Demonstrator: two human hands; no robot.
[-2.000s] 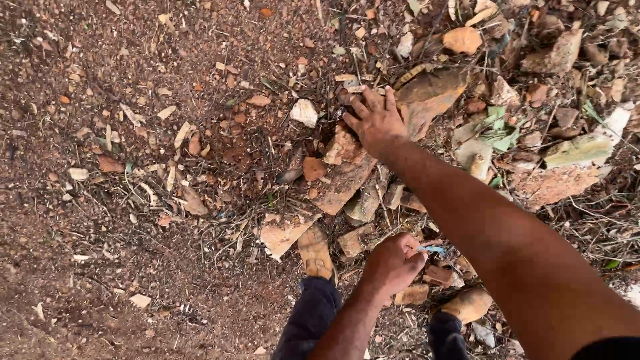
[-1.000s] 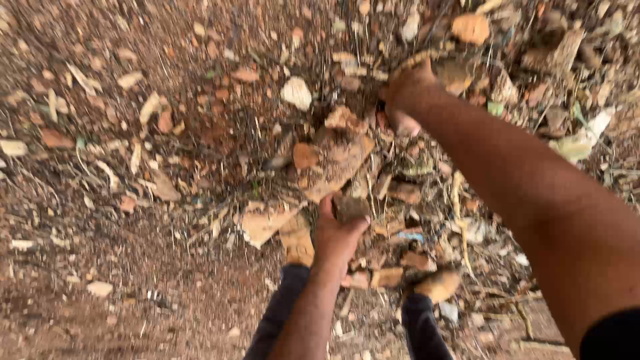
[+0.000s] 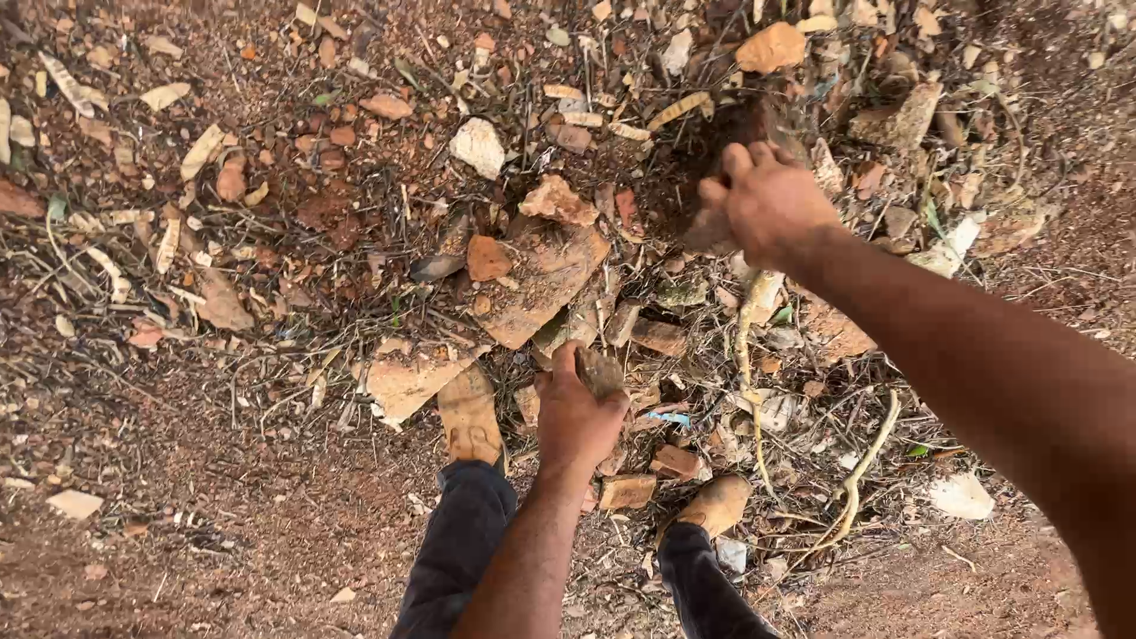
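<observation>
Low in the middle, my left hand (image 3: pixel 581 413) grips a rough grey-brown stone (image 3: pixel 600 373) between thumb and fingers. My right hand (image 3: pixel 770 200), at the upper right, is curled around a dark, blurred piece (image 3: pixel 710 229), perhaps a stone or broken slab, over dark loose soil. A flat orange-brown slab (image 3: pixel 543 288) lies up and left of my left hand, with a small orange stone (image 3: pixel 488 258) and a rough chunk (image 3: pixel 557 201) on it. A second flat slab (image 3: pixel 413 380) rests against the toe of my left boot.
My boots (image 3: pixel 469 417) (image 3: pixel 717 504) stand among brick fragments (image 3: pixel 628 491) and rubble. A pale branching root (image 3: pixel 854 493) lies at the lower right, beside a white stone (image 3: pixel 963 497). A blue scrap (image 3: pixel 667 417) is between the boots. Dry seed pods and twigs litter the reddish soil.
My left hand, earlier holding the blue scrap, now holds a stone; the scrap is on the ground. My right hand has left the long slab, whose right part no longer lies there.
</observation>
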